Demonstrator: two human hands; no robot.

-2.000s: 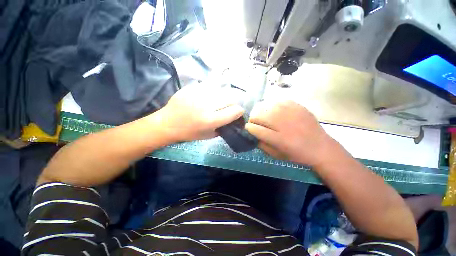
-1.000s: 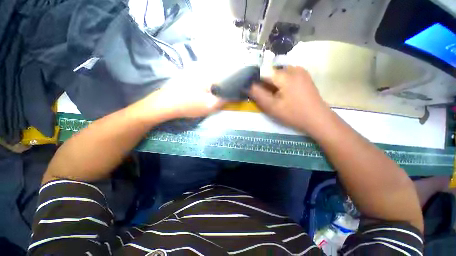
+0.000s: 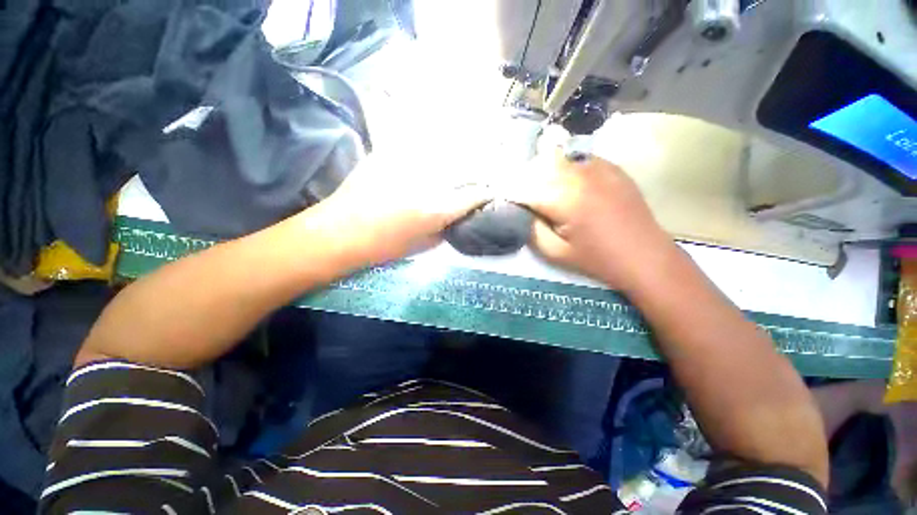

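Observation:
A small bunched piece of dark cloth, the hem or cuff [image 3: 490, 229], lies between my hands just in front of the needle area. My left hand [image 3: 427, 201] grips its left side; its fingers are washed out by glare. My right hand [image 3: 583, 206] grips its right side, fingertips close below the presser foot [image 3: 548, 119]. The needle point and the cloth's far edge cannot be made out in the bright light. The sewing machine [image 3: 694, 86] stands at the upper right. The garment body [image 3: 216, 131] lies in loose folds at the left, with a small white label [image 3: 189, 120].
A green measuring strip [image 3: 503, 302] runs along the near table edge. Yellow tape [image 3: 75, 264] is at the left edge, more at the right edge [image 3: 904, 332]. A control panel with a blue screen [image 3: 873, 131] is at right. A blue basket of clutter [image 3: 644, 443] is below.
Since one second ago, my hands have closed together around the cloth, and the cloth is turned and bunched. The yellow patch that showed below it is hidden. The view has shifted slightly.

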